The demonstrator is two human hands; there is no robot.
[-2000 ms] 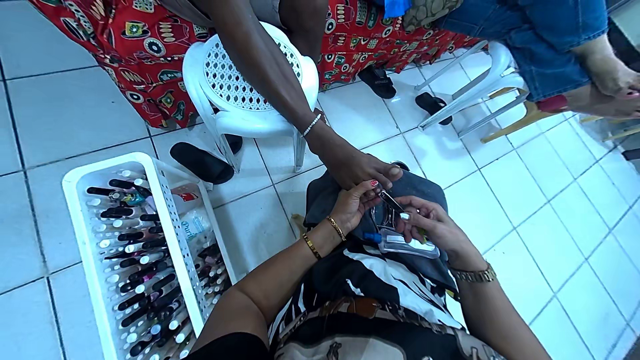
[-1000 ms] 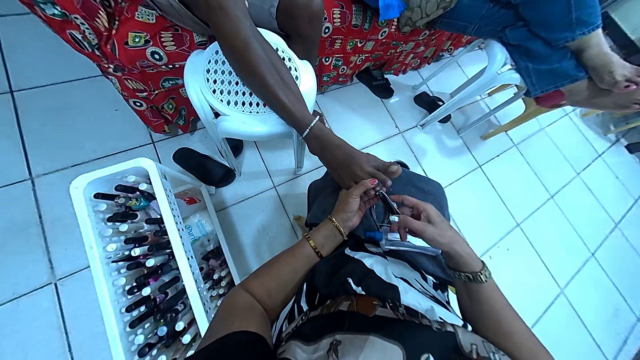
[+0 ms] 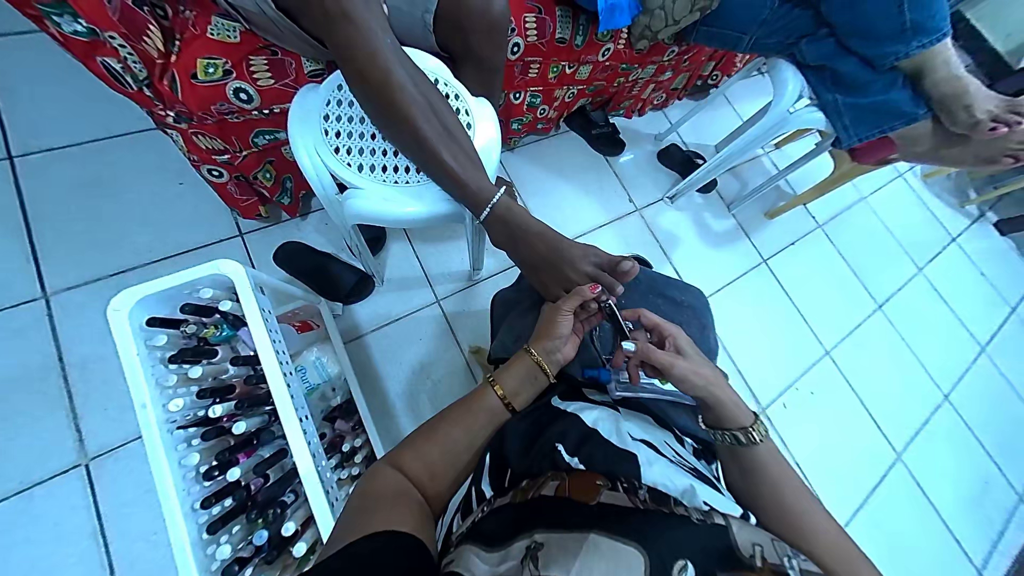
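A person's bare foot (image 3: 560, 260), with a beaded anklet (image 3: 491, 205), rests on a dark grey cloth (image 3: 672, 300) over my lap. My left hand (image 3: 564, 324) holds one of its smaller toes at the near side. In my right hand (image 3: 660, 348) is a metal nail clipper (image 3: 615, 318), its head close to that toe. The clipper's jaws are too small to make out. Beneath my right hand lies a clear plastic pouch or bottle (image 3: 652, 390) with a blue part (image 3: 597, 374) at its left end.
A white plastic basket (image 3: 276, 376) full of nail polish bottles stands at the left. Ahead are a white plastic stool (image 3: 392, 200), a black slipper (image 3: 323, 272) and a red patterned cloth (image 3: 240, 88). Another person's feet (image 3: 960, 120) and a chair (image 3: 772, 104) are at the upper right.
The fingers of my right hand have shifted slightly around the clipper. My left hand stays at the toes, and the foot has not plainly moved.
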